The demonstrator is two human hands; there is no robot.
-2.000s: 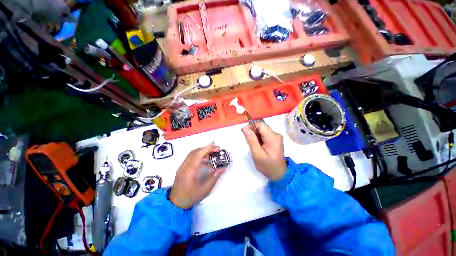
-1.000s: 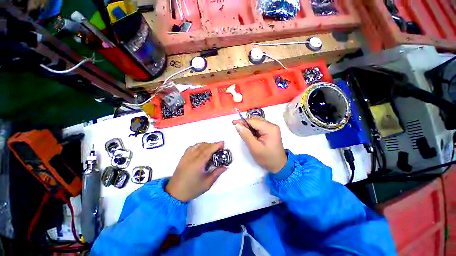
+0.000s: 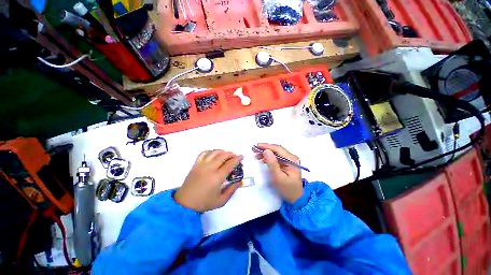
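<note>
My left hand [image 3: 209, 181] grips a small black-and-silver watch case [image 3: 235, 172] between thumb and fingers above the white bench sheet. My fingers hide part of the case. My right hand [image 3: 282, 174] holds thin dark tweezers or a pick [image 3: 292, 162], slanting down to the right past the fingers. The two hands are a short gap apart. A small pale flat piece [image 3: 247, 182] shows beside my left thumb. Another case unit [image 3: 264, 119] lies near the parts tray.
Several case units [image 3: 142, 186] lie at the left. A grey screwdriver [image 3: 85, 215] and an orange multimeter [image 3: 37, 172] are farther left. A red-orange parts tray [image 3: 221, 110] crosses the back. A round container [image 3: 309, 119] stands at the right, beside a blue box [image 3: 350, 131].
The tool in my right hand has turned from pointing up-left to lying slanted down-right. The case in my left hand is more covered by fingers. The view has shifted.
</note>
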